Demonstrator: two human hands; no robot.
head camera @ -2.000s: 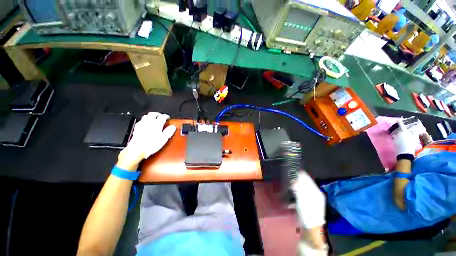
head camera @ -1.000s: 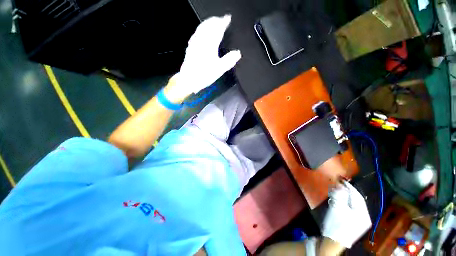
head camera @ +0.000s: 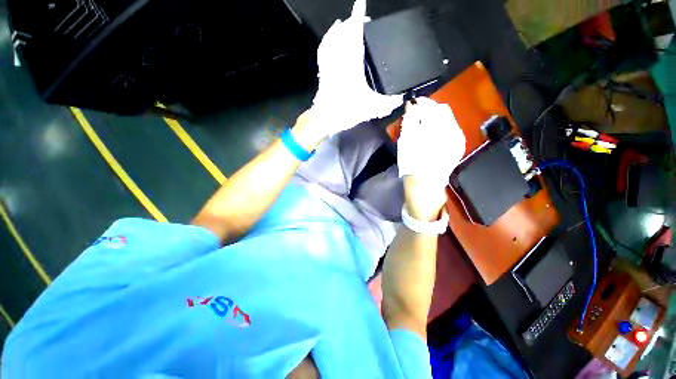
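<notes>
My left hand [head camera: 345, 81], white-gloved, spans the near side of a flat dark set-top box [head camera: 404, 52], with its thumb by the box's corner. My right hand [head camera: 431, 141], also gloved, pinches a tiny dark piece [head camera: 411, 98] at that box's edge; whether it is inserted cannot be told. A second dark box [head camera: 491, 183] lies on the orange fixture board [head camera: 504, 248], against the connector block [head camera: 520, 154].
Another box [head camera: 548, 274] and a remote control [head camera: 548, 311] lie beyond the board. A blue cable [head camera: 591, 237] runs to the orange control box [head camera: 619, 318], which shows a red light. AV plugs [head camera: 591, 139] lie behind the board.
My right hand has moved from the board's far end to the waiting box, with the tiny piece. My left hand has reached that box, which has shifted towards me. The view has turned sharply since the earliest frame.
</notes>
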